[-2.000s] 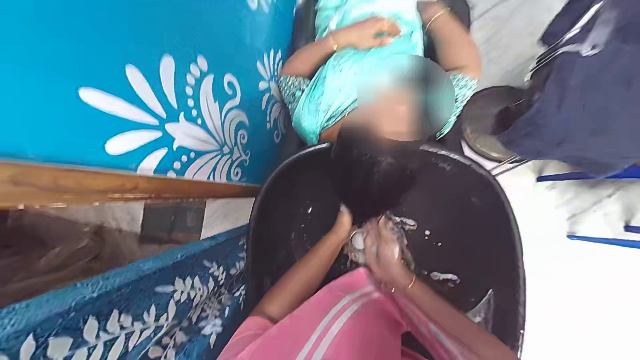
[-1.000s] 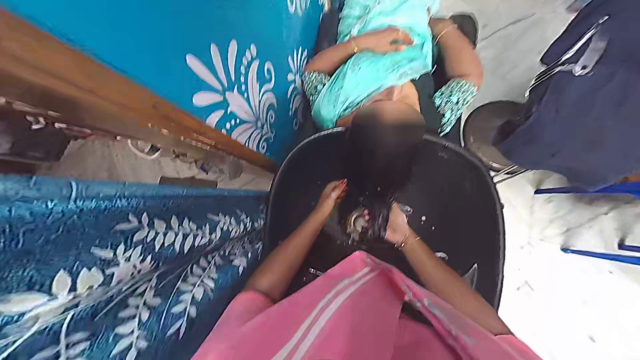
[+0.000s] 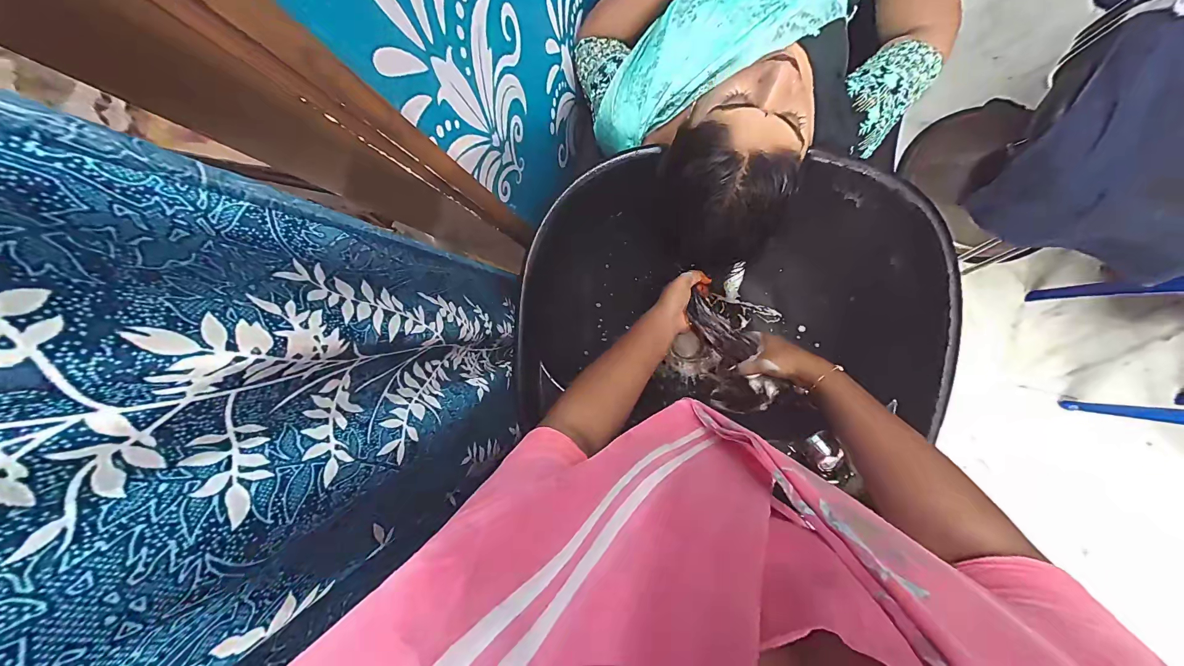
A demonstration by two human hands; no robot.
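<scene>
A person lies back with the head over the rim of a black salon wash basin (image 3: 869,240), and their dark wet hair (image 3: 726,208) hangs into it. My left hand (image 3: 683,301) is closed around the lengths of the hair below the head. Lower and to the right, my right hand (image 3: 775,361) grips the soapy ends of the same hair. White lather clings to the strands and to my right fingers. A round pale drain fitting (image 3: 684,347) shows beside the hair. A chrome tap fitting (image 3: 821,451) is partly hidden by my pink clothing.
At left hangs a blue curtain (image 3: 231,370) with white leaf patterns, beside a brown wooden frame (image 3: 370,139). A blue wall panel (image 3: 481,83) bears white floral motifs. On the right are a dark cloth (image 3: 1091,157), a dark round seat (image 3: 962,157) and blue metal legs (image 3: 1110,289).
The view has shifted closer over the basin. My left hand, apart from the hair a second ago, now holds its lengths. My right hand remains at the hair.
</scene>
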